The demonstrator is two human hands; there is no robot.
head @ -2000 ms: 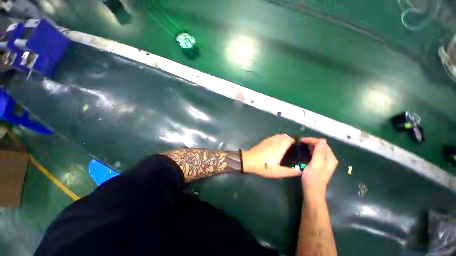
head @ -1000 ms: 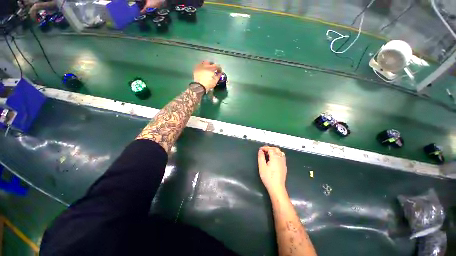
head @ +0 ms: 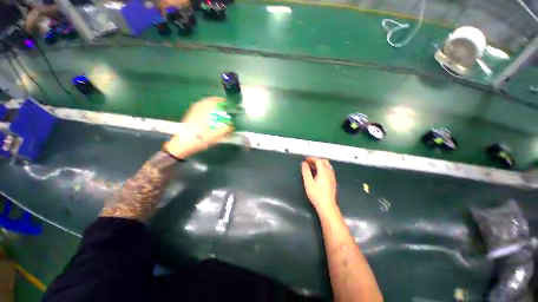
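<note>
My left hand (head: 203, 125), blurred, holds a green-lit unit (head: 220, 119) over the belt's near edge at the white rail. Its fingers cover part of the unit. My right hand (head: 320, 178) rests on the dark green mat just below the rail, fingers curled, with a dark gap between thumb and fingers; whether it holds anything cannot be told. A dark closed unit (head: 230, 81) with a bluish top stands on the belt beyond my left hand.
A blue-lit unit (head: 83, 84) is on the belt at left. An open unit (head: 356, 122) and more dark units (head: 439, 138) lie at right. Bagged parts (head: 504, 227), a yellowish piece (head: 366, 187), a blue bin (head: 33, 127) and a white fan-like object (head: 465, 49) also show.
My left hand has let go of the dark unit on the belt, moved left and nearer, and taken hold of the green-lit unit. My right hand stays on the mat.
</note>
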